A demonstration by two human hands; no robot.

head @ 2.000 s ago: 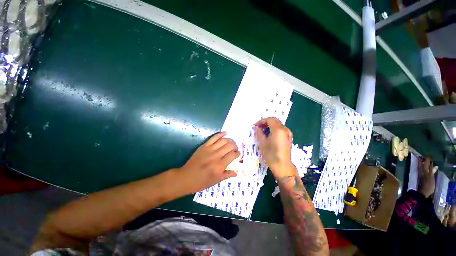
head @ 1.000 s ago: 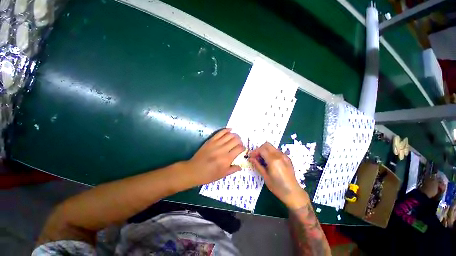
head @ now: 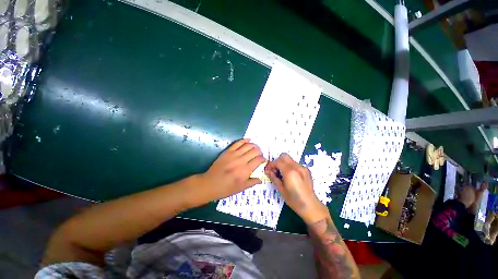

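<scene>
A cream plastic housing (head: 259,172) lies over a white adhesive sheet (head: 284,114) with rows of small dark marks. My left hand (head: 233,168) holds the housing from the left, its fingers covering much of it. My right hand (head: 292,180) is at the housing's right side, fingertips pinched on a thin dark blue tool (head: 278,174). The tool's tip and any small adhesive piece are too small to tell.
Right of the sheet lie a heap of white backing squares (head: 323,168), bubble wrap (head: 359,133), spare sheets (head: 377,163), a yellow-and-black tool (head: 383,205) and a parts box (head: 395,213). Wrapped housings (head: 23,41) are at left. Another person's sleeve (head: 450,218) shows at right.
From two seconds ago, my right hand has moved from the sheet's marks down and left to the housing. My left hand stays around the housing. Little differs from one second ago.
</scene>
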